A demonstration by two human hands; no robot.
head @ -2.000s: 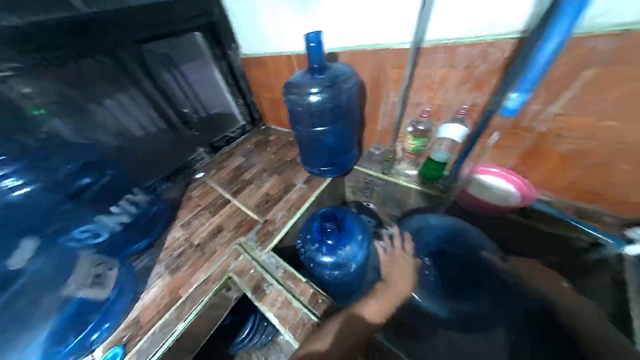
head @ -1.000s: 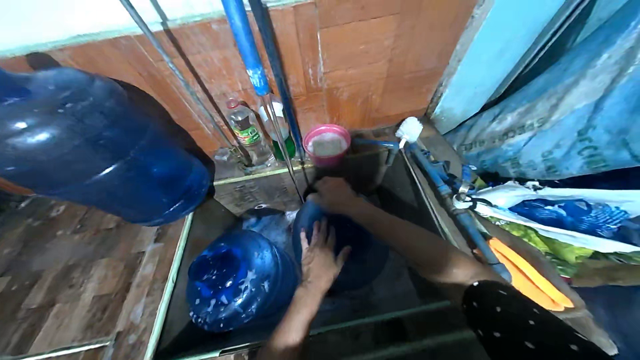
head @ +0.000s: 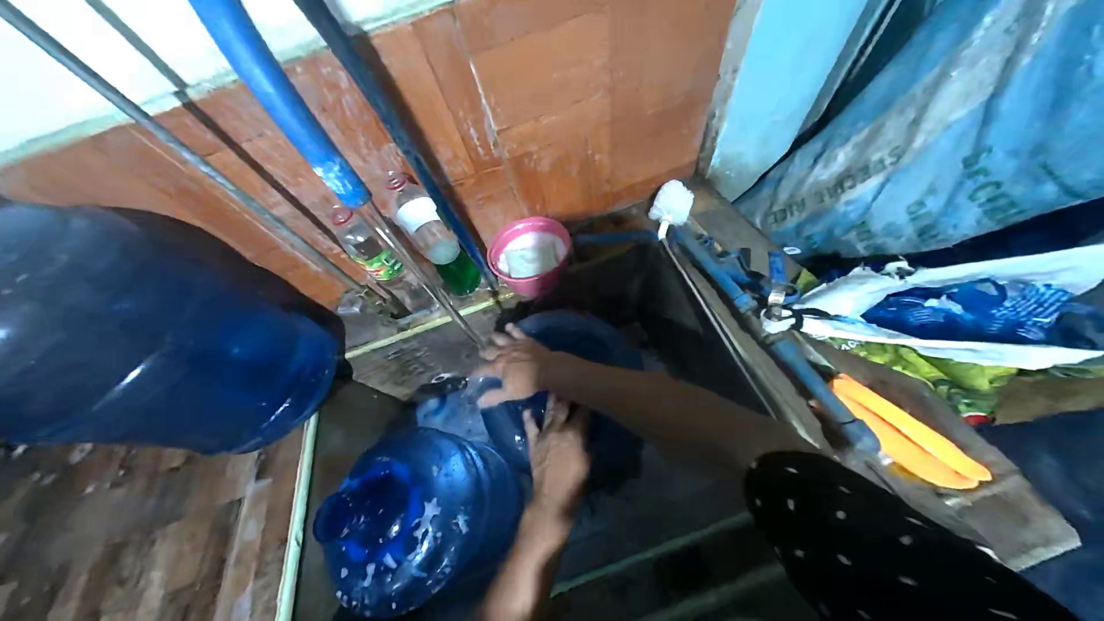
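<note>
In the dark sink basin, a dark blue plastic container (head: 595, 341) lies partly under my right forearm. My right hand (head: 517, 366) rests at its near left part with the fingers spread; what is under the palm is hidden. Just below, my left hand (head: 559, 453) has its fingers curled against the container's near side. A wet, translucent blue water jug (head: 431, 517) with white suds on it sits left of my left hand, its mouth toward the lower left. The space between the jug and the container is wet and partly blurred.
A large blue water jug (head: 164, 328) stands at left on the tiles. Along the wall are a clear bottle (head: 371, 246), a bottle with green liquid (head: 440, 246) and a pink tub (head: 530, 259). A white-headed brush (head: 671, 204), blue pipe (head: 789, 354) and orange object (head: 906, 431) line the right ledge.
The view has swung well to the right since two seconds ago. My left hand has moved from the soapy jug's side onto the dark blue container, close to my right hand.
</note>
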